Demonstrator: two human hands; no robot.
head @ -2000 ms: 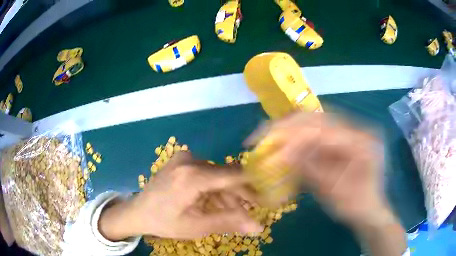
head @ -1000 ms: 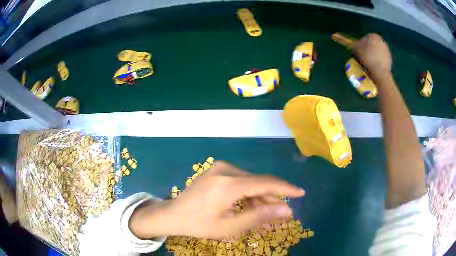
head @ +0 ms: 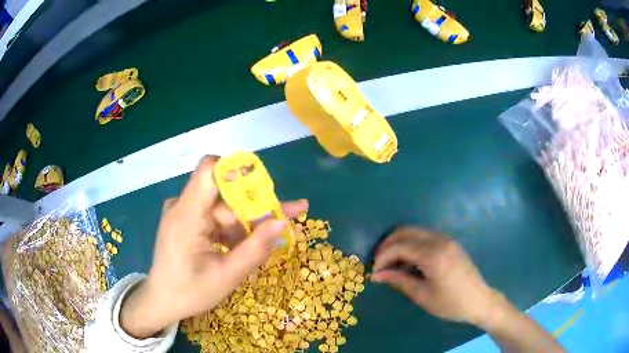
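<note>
My left hand (head: 200,238) holds a flat yellow base plate (head: 247,185) upright above the pile, its slotted face showing. My right hand (head: 431,276) is at the right edge of the pile of inserts (head: 303,296), thumb and fingertips together; whether a small piece is between them cannot be told. The pile lies loose on the green tabletop, partly hidden by my left hand. A stack of yellow base plates (head: 338,114) leans across the pale rail, beyond my hands.
Yellow body shells (head: 288,59) with blue and white markings lie on the green belt (head: 200,69) beyond the pale rail (head: 186,148). A clear bag of tan bits (head: 55,276) is at left. A clear bag of pale pieces (head: 583,158) is at right.
My right hand has come back from the belt to the pile's edge. My left hand now holds up a base plate. The view has shifted, and a flat yellow part has left the belt's right side.
</note>
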